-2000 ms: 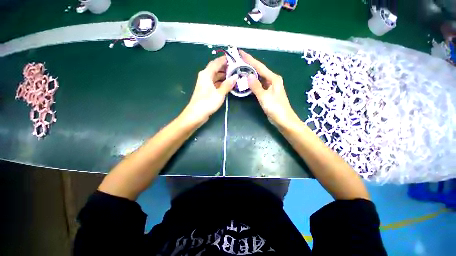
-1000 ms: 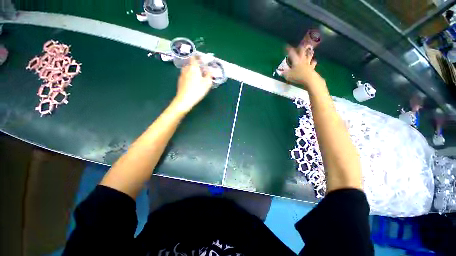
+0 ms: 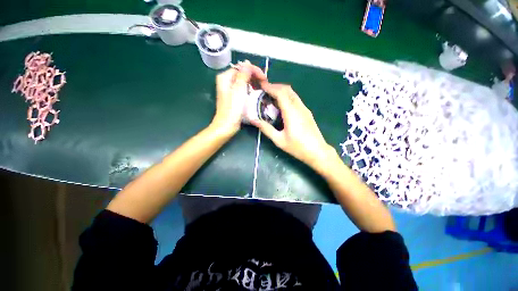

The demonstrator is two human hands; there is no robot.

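A white cylindrical housing (image 3: 253, 108) is held between both hands over the bench seam, its open end tilted to the right with a small white block inside. My left hand (image 3: 230, 96) is around its left side and back. My right hand (image 3: 292, 120) is around the open end, with fingers above and thumb below. The hands hide part of the housing. A heap of white brackets (image 3: 377, 142) lies at the right. A small group of pink brackets (image 3: 40, 91) lies at the left.
Two white housings, one nearer (image 3: 214, 54) and one farther left (image 3: 173, 34), stand by the pale metal strip (image 3: 295, 52). A blue-faced piece (image 3: 373, 18) and another housing (image 3: 452, 56) lie on the green belt. A crinkled plastic bag (image 3: 477, 136) is at the far right.
My right hand has come back from the belt and my left hand from the strip; both now hold a housing. A second housing now stands by the strip. The view has turned.
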